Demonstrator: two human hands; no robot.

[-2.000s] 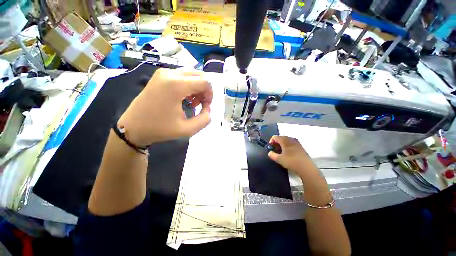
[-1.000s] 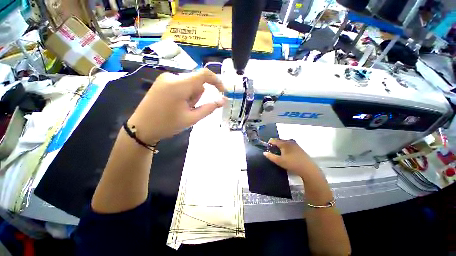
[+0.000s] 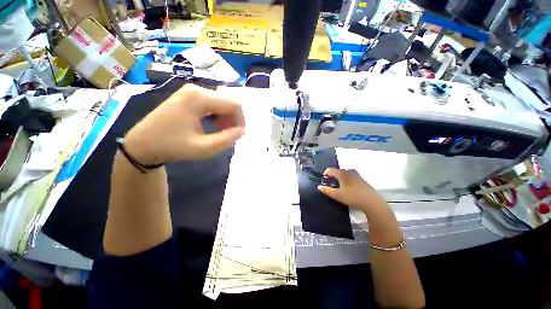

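My left hand (image 3: pixel 187 127) is raised left of the needle area, thumb and forefinger curled together; no thread can be made out between them. My right hand (image 3: pixel 347 188) is low, right of the presser foot (image 3: pixel 306 159), closed around small dark thread snips (image 3: pixel 329 180) that point towards the foot. The cream marked piece (image 3: pixel 257 211) lies left of and below the needle. A narrow black fabric panel (image 3: pixel 323 211) lies beside it, partly under the right hand. A large black fabric panel (image 3: pixel 90 193) lies left, partly hidden by my left arm.
The white JACK machine head (image 3: pixel 368 121) spans the right side, with a dark display (image 3: pixel 462 143). A black post-like object (image 3: pixel 300 42) hangs in front at top centre. A ruler strip (image 3: pixel 386 228) edges the table. Cardboard boxes (image 3: pixel 96 53) and cloth piles stand behind.
My left hand moved right to the machine head, then back left, its fingers closing together. My right hand stays nearly in place with the snips; their tips have pulled slightly back from the foot.
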